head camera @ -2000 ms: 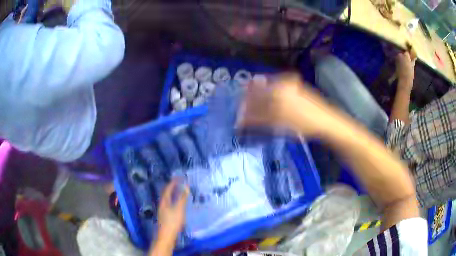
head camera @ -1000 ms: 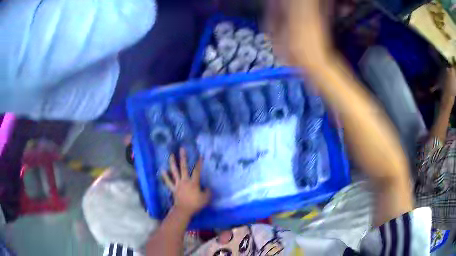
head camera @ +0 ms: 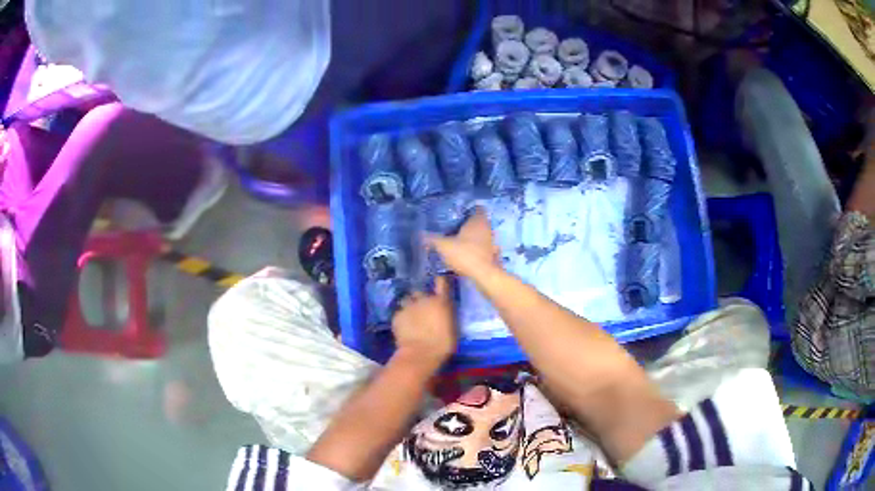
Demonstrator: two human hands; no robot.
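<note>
A blue crate (head camera: pixel 524 101) sits at my knees. Blue cylindrical pieces (head camera: pixel 494 158) lie side by side along its far side, with more down its left and right sides. A white liner sheet (head camera: pixel 576 249) with dark marks shows in the middle. My right hand (head camera: pixel 465 247) reaches into the left-middle part, its fingers around a blurred blue piece (head camera: pixel 443 213). My left hand (head camera: pixel 423 318) is curled at the near left, beside blue pieces; whether it grips one is hidden.
A second blue crate with pale ring pieces (head camera: pixel 545 68) stands beyond the first. A person in light blue (head camera: pixel 192 58) is at the upper left. A red stool (head camera: pixel 115 297) stands left, a blue stool (head camera: pixel 753 254) right. My knees flank the crate.
My right hand has come back from beyond the crate into its left-middle part. My left hand has gone from spread to curled. The view has shifted, so the crate appears further right.
</note>
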